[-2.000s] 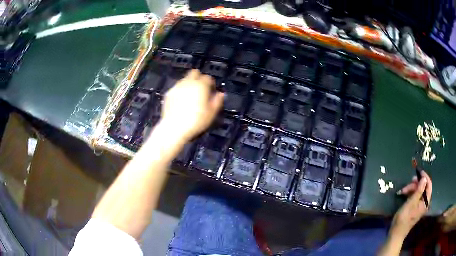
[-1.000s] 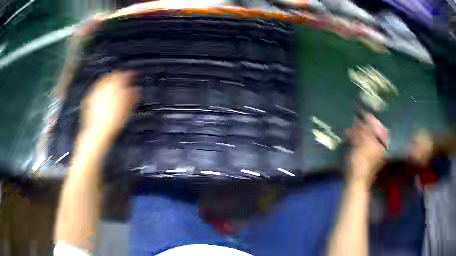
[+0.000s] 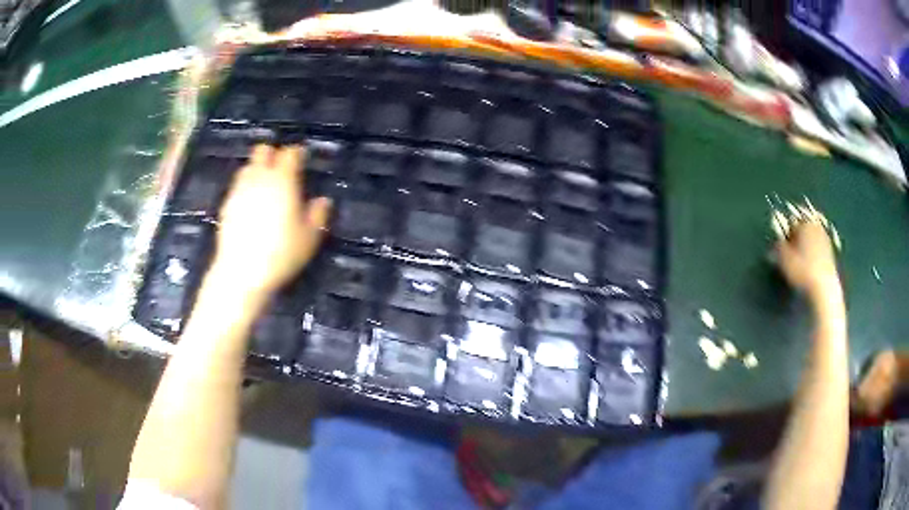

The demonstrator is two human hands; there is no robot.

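A large black glossy blister tray (image 3: pixel 662 329) lies on the green bench, with rows of pockets holding black phone housings (image 3: pixel 486 349). My left hand (image 3: pixel 267 214) is over the left part of the middle row, fingers pointing away from me; its fingertips are at a housing, and whether it grips one cannot be told. My right hand (image 3: pixel 805 257) is right of the tray at the larger pile of pale slips (image 3: pixel 819 216), its fingers covering part of the pile. The tweezers cannot be made out. A smaller pile of pale pieces (image 3: pixel 720 351) lies nearer me.
Orange and white tape (image 3: pixel 478 42) runs along the back edge, with cables and dark equipment (image 3: pixel 743 60) behind. Wrinkled clear film (image 3: pixel 105 239) is left of the tray. Another person's hand (image 3: pixel 878 381) shows at the right edge. A purple screen (image 3: pixel 857 38) is upper right.
The view has shifted, so the tray sits further left. My right hand has moved forward from near the bench's front edge to the larger pile. My left hand remains over the tray's middle row.
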